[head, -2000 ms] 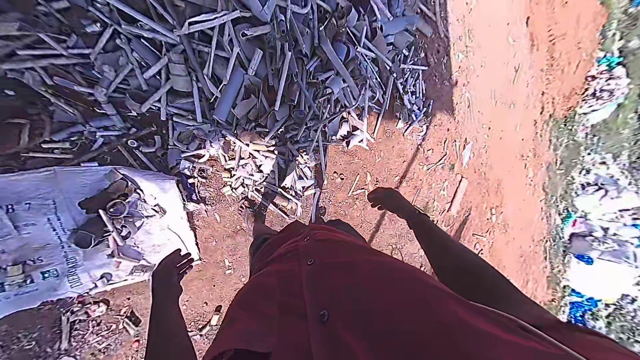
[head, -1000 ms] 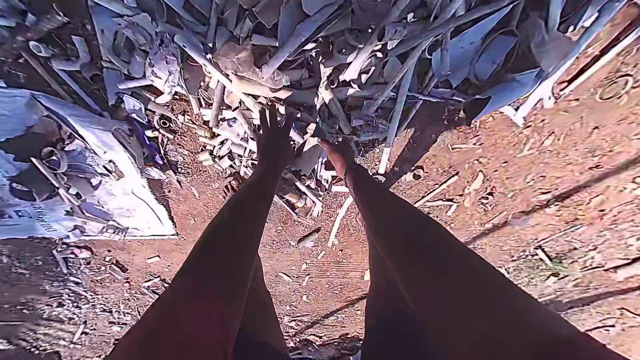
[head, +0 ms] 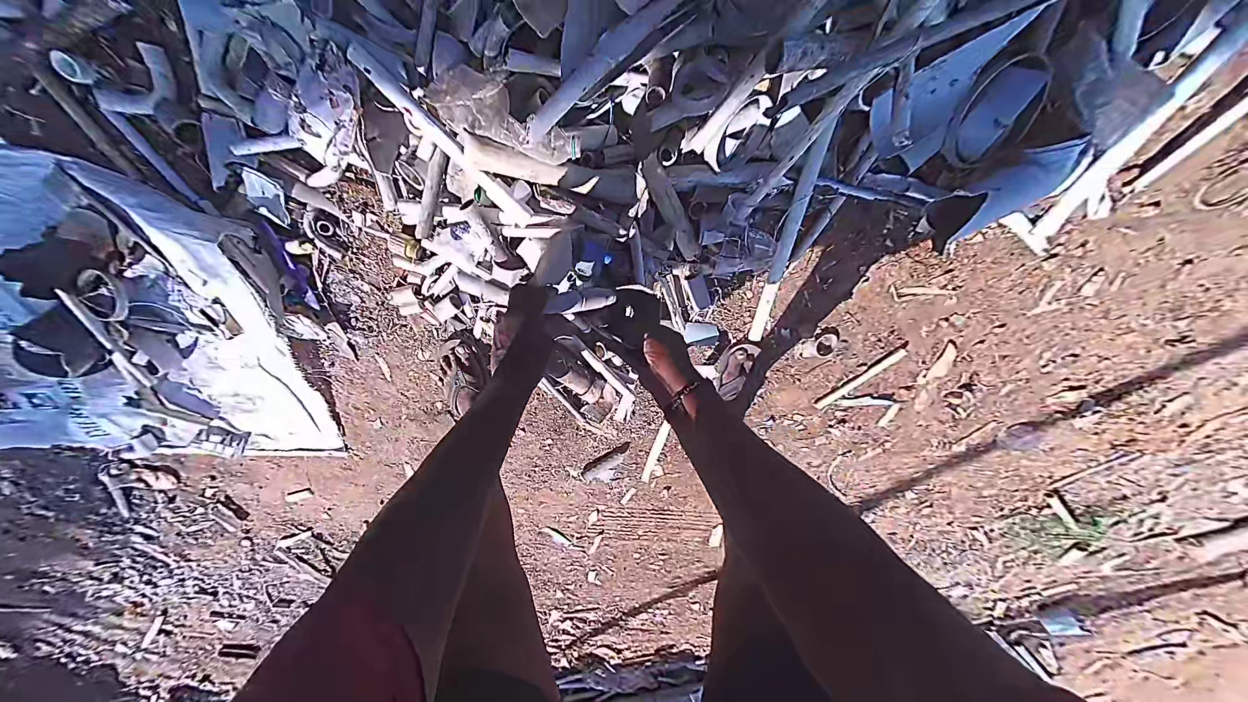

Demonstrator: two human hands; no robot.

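Observation:
Both my arms reach down to the near edge of a heap of scrap plastic pipes. My left hand is in shadow at short pale pipe pieces; its fingers blend into the scrap, so its grip cannot be made out. Just to its right, my right hand, with a dark bracelet at the wrist, is at a dark rounded piece. Whether its fingers close on that piece is unclear. My feet show beyond the hands, one on each side.
A white woven sack with pipe scraps on it lies at the left. Long pipes stick out of the heap at the upper right. Splinters and a loose pipe piece lie on the reddish dirt.
My hands, wide apart two seconds ago, have come together at the heap's edge. Since one second ago, their fingers have gone in among the scraps. The view has moved much closer to the heap.

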